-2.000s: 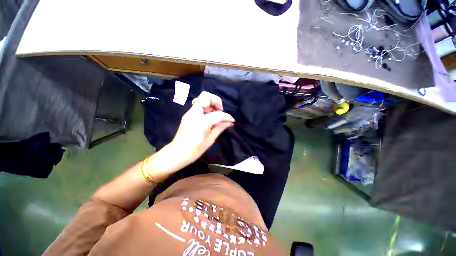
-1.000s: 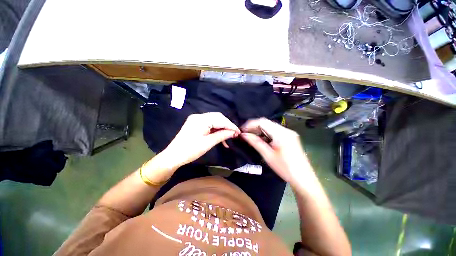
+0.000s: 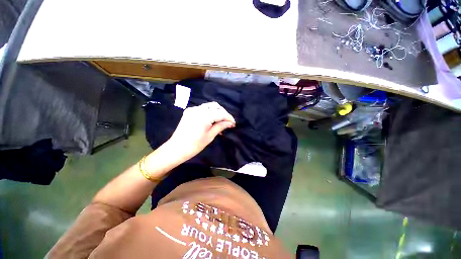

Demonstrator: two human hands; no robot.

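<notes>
A black garment [image 3: 258, 111] lies over the lap below the table edge. A white label [image 3: 182, 96] sits on its upper left part, and a white strip [image 3: 254, 169] shows at its lower edge near the waist. My left hand [image 3: 199, 129] is over the middle of the garment, thumb and fingertips pinched together on the black cloth. Any needle or thread is too small to see. My right hand is out of the picture; only a dark wrist-worn item [image 3: 307, 252] shows at the bottom edge.
The curved white table [image 3: 151, 30] spans the top, with a wooden drawer [image 3: 146, 68] under it. A grey mat [image 3: 323, 50] holds tangled white threads [image 3: 356, 38] and dark bits. Grey cloth bins stand left [image 3: 50, 106] and right [image 3: 424, 157]. Black cloth [image 3: 33, 162] hangs at far left.
My right hand met my left at the cloth one second ago and has since moved out of the picture. My left hand stays pinched near the same place.
</notes>
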